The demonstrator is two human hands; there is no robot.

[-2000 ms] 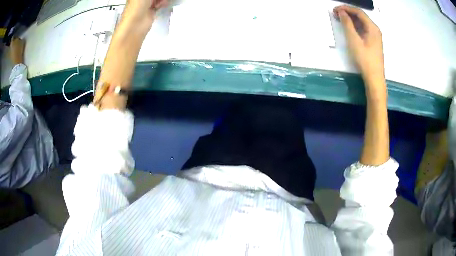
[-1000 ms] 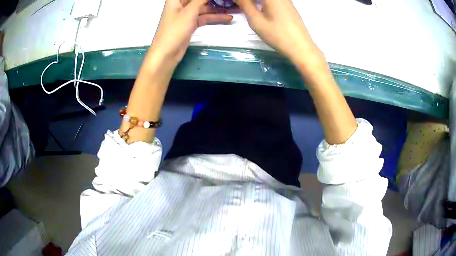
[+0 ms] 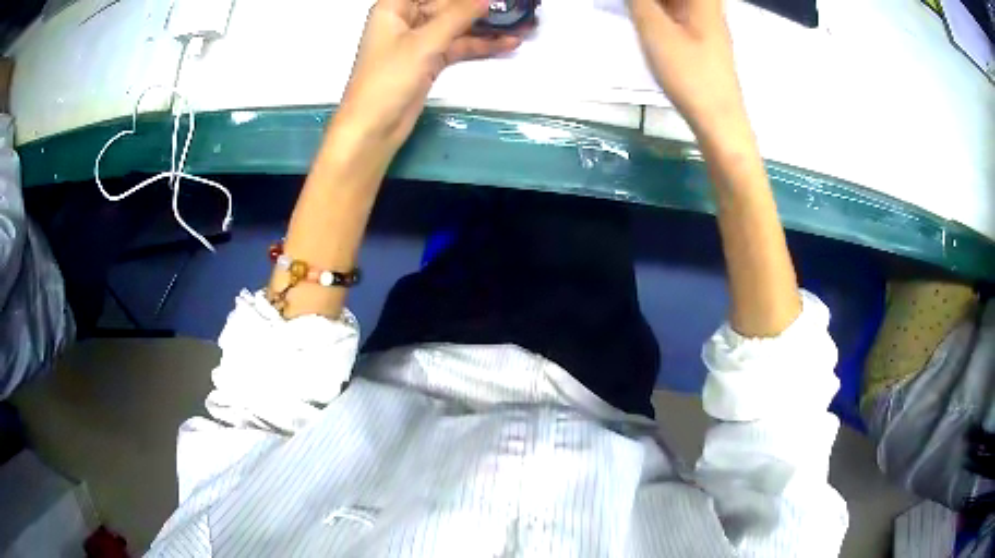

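A small round dark part [image 3: 508, 13] with a shiny middle is at the top edge of the picture, partly cut off. My left hand [image 3: 428, 31] holds it from its left side, with fingers beneath it. My right hand [image 3: 682, 38] is to the right, apart from the round part, over the white bench top. Its fingertips are cut off by the top edge, so I cannot tell whether it holds anything. A white sheet [image 3: 567, 71] lies below and between the hands, its edges hard to make out.
The bench has a taped green front edge [image 3: 524, 153]. A white cable [image 3: 175, 174] hangs over it at left from a small white box [image 3: 200, 16]. A black flat object [image 3: 791, 9] lies at the top right. Neighbouring workers' sleeves [image 3: 940, 398] show at both sides.
My hands first came together from wide apart at the round part. Since then my right hand has moved away to the right, while my left hand has kept the part.
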